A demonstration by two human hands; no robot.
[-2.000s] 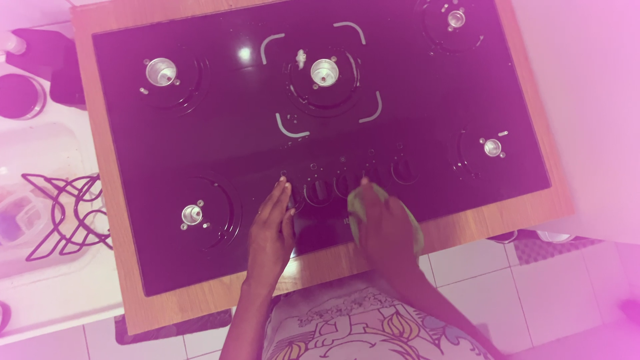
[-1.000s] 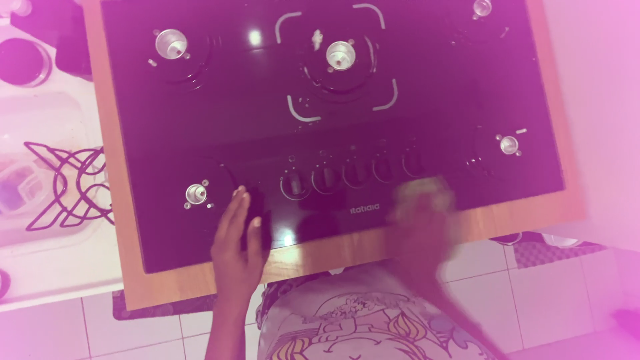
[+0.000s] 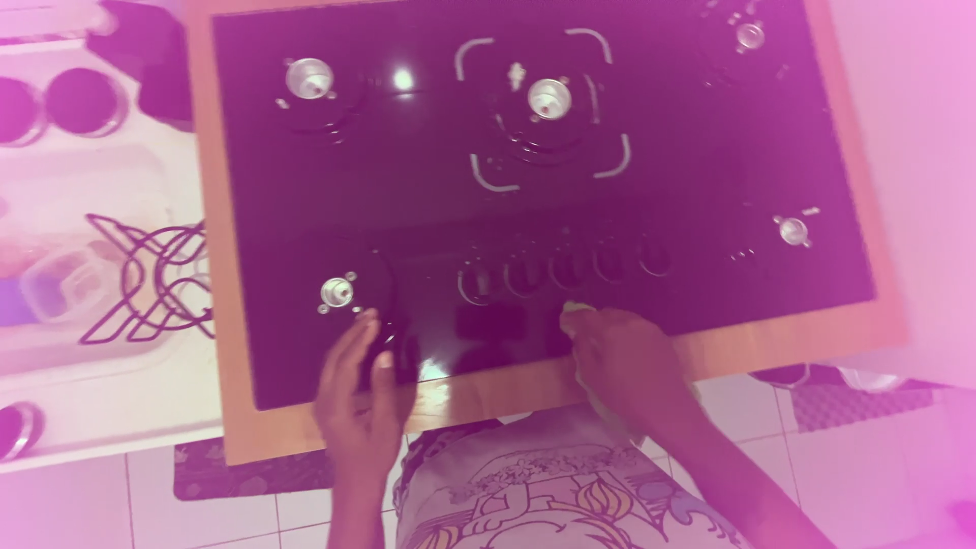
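Note:
A black glass gas cooktop (image 3: 427, 198) lies below me, its burner bases bare of grates and caps. My right hand (image 3: 625, 358) is closed on a pale greenish cloth (image 3: 577, 309) at the front edge, below the control knobs (image 3: 568, 267); most of the cloth is hidden under the hand. My left hand (image 3: 366, 381) holds nothing, its fingers apart, over the front left edge, just below the front left burner base (image 3: 337, 292). The middle burner base (image 3: 550, 99) has curved pale marks around it.
A wooden counter edge (image 3: 526, 393) frames the cooktop. On the left, black wire pan supports (image 3: 164, 274) lie over a white sink (image 3: 114, 396) beside a clear plastic container (image 3: 72, 286). Dark round burner parts (image 3: 85, 101) stand at the upper left. A patterned mat (image 3: 252, 469) lies on the tiled floor.
My right hand with the cloth was further right along the front edge a second ago and has moved left. My left hand stays near the front left burner, its fingers still apart.

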